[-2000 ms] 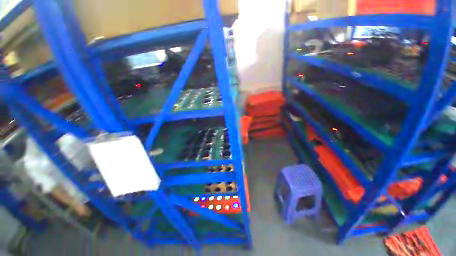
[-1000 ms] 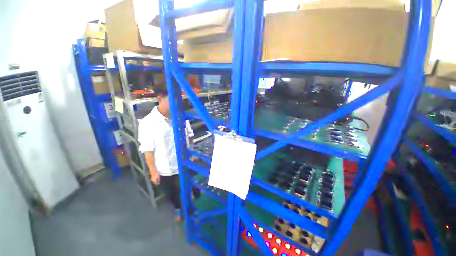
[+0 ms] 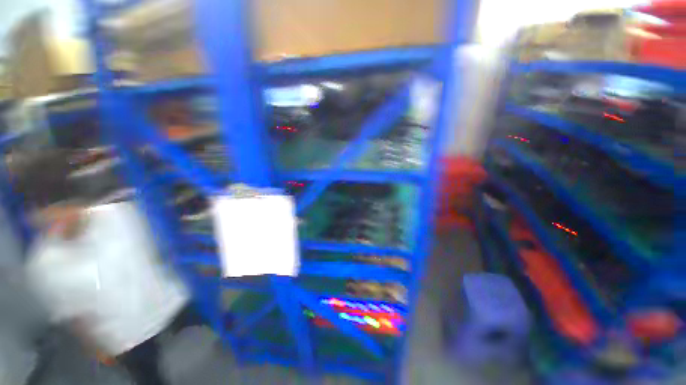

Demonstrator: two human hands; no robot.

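Neither of my hands is in the picture. The frame is blurred by motion. Nearest in front of me is a blue rack (image 3: 239,113) with a white record sheet (image 3: 257,234) hung on its post. Its green-matted shelves hold blurred rows of dark units (image 3: 368,214) and paler pieces (image 3: 402,147) above them. Low on the rack a red panel (image 3: 365,314) shows bright coloured lights. Small red lights show on the upper shelves.
A person in a white shirt (image 3: 105,274) stands close at the left. A blue plastic stool (image 3: 493,319) stands in the aisle. Another blue rack (image 3: 587,158) is on the right, with orange-red trays (image 3: 553,282) low down. More orange-red trays (image 3: 460,188) are stacked behind. A carton (image 3: 346,28) is on top.
The view has swung back right since one second ago, showing the aisle and stool again. The person appears nearer and larger at the left. No hand has appeared.
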